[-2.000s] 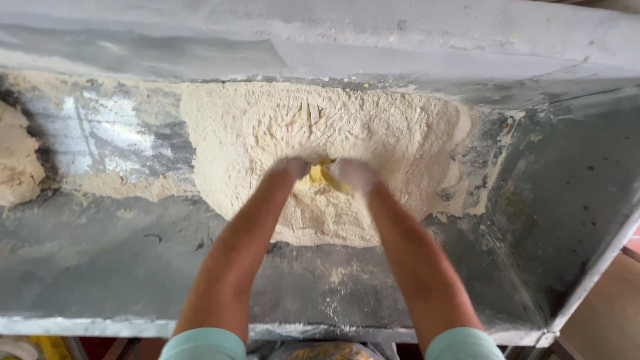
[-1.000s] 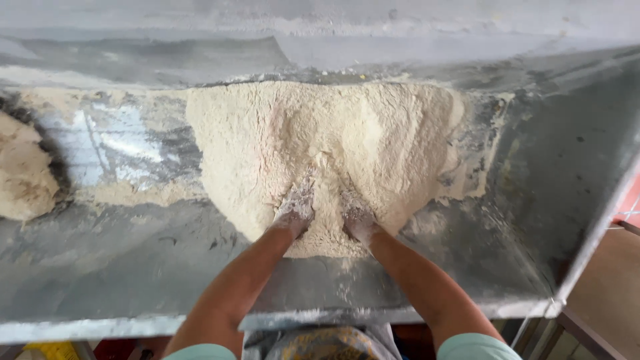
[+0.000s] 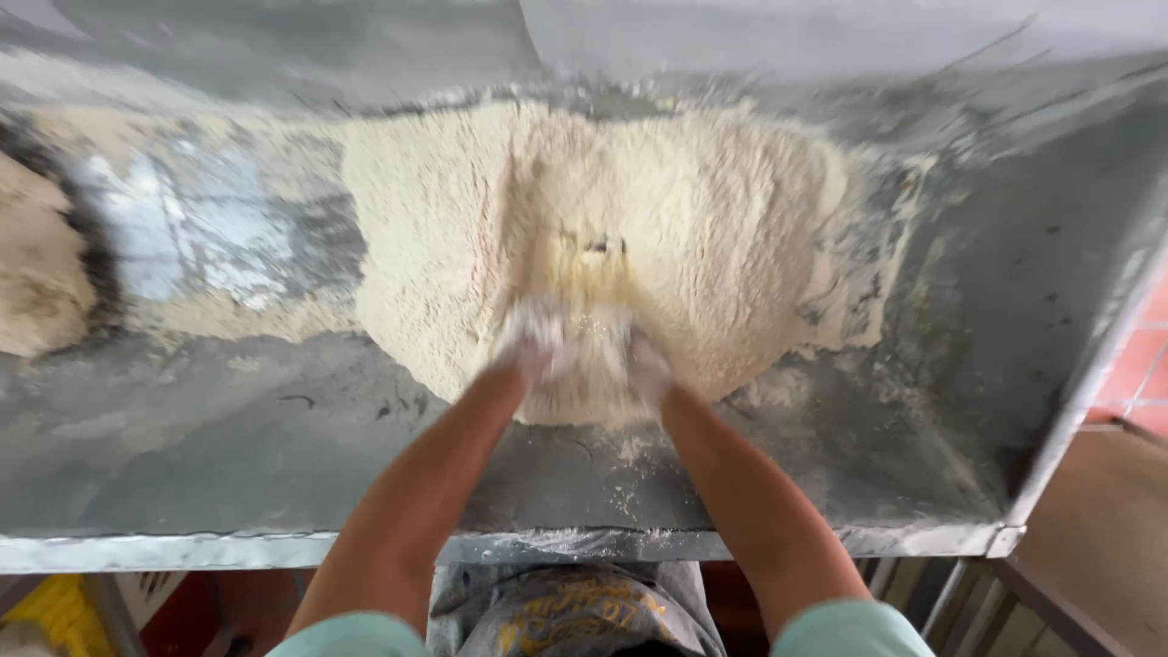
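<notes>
A wide mound of pale flour [image 3: 429, 210] lies on the bottom of a metal trough [image 3: 566, 488]. Both of my hands are coated in flour and blurred by motion. On the near side of the mound, my left hand [image 3: 538, 342] is sunk partly into the flour, left of its middle. My right hand [image 3: 639, 356] is a short way to the right, also in the flour, and the two are apart. A yellowish streak [image 3: 589, 265] with a few small dark gaps runs down the mound's middle just beyond them. The fingers are too blurred to read.
At the far left of the trough lies a lump of dough [image 3: 36, 265]. The trough's metal rim [image 3: 182, 552] runs along the near side, and its sloped end wall [image 3: 1022, 301] rises at the right. Something yellow [image 3: 59, 616] shows below the rim at lower left.
Two seconds ago my hands were near the mound's middle around something yellow; they are now nearer its front edge. A furrow has opened down the middle of the flour.
</notes>
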